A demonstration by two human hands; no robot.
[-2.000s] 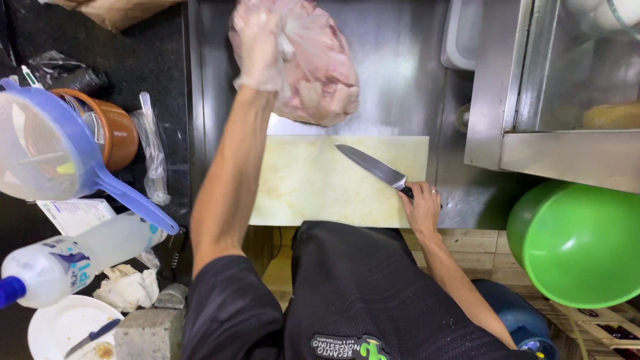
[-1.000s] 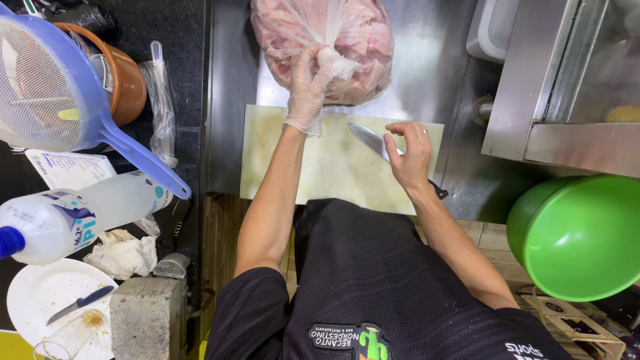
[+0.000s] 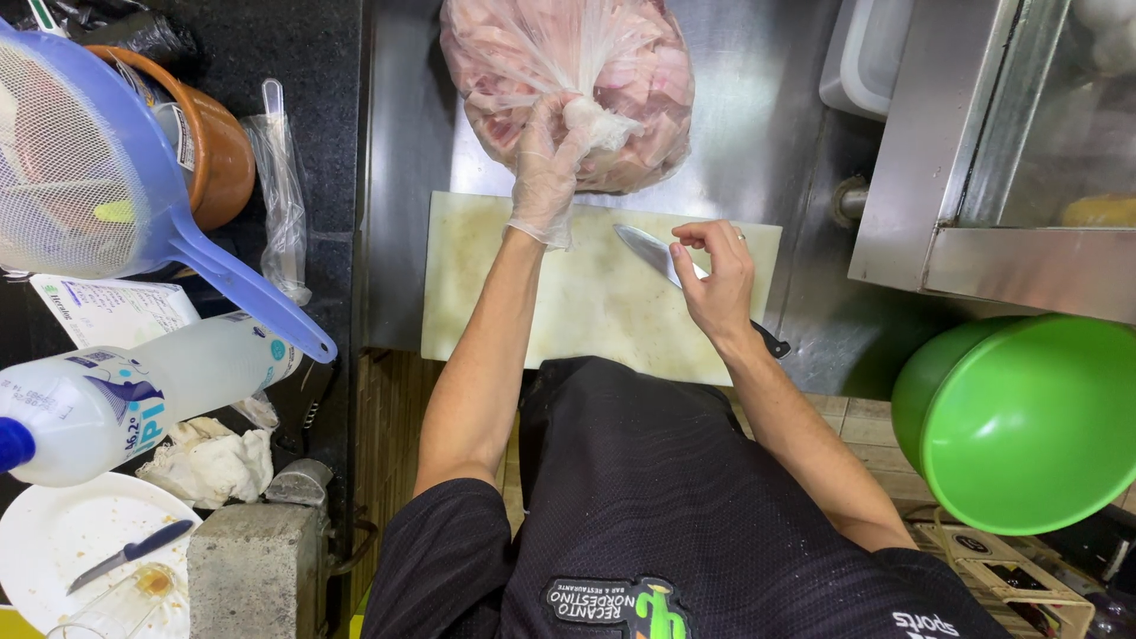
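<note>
A clear plastic bag of raw meat pieces (image 3: pixel 639 89) rests on the stainless steel counter (image 3: pixel 754 115), just beyond the cutting board. My left hand (image 3: pixel 548 160), in a clear disposable glove, grips the bag's gathered, knotted neck. My bare right hand (image 3: pixel 717 275), with a ring on one finger, hovers with bent fingers over a kitchen knife (image 3: pixel 650 253) and partly covers it. The knife's black handle shows beyond my wrist. Beneath it lies the stained white cutting board (image 3: pixel 586 293).
Left: a blue-handled strainer (image 3: pixel 151 204), a brown pot (image 3: pixel 222 160), a plastic bottle (image 3: pixel 204 364), a white plate (image 3: pixel 44 541) with a small knife and a glass, and a concrete block (image 3: pixel 253 568). Right: a green basin (image 3: pixel 1029 426), a white container (image 3: pixel 865 53), a steel-framed case (image 3: pixel 1029 262).
My right hand has let go of the knife handle and moved up over the blade. My left hand has stayed on the bag, now closer to the board's far edge. The view has shifted.
</note>
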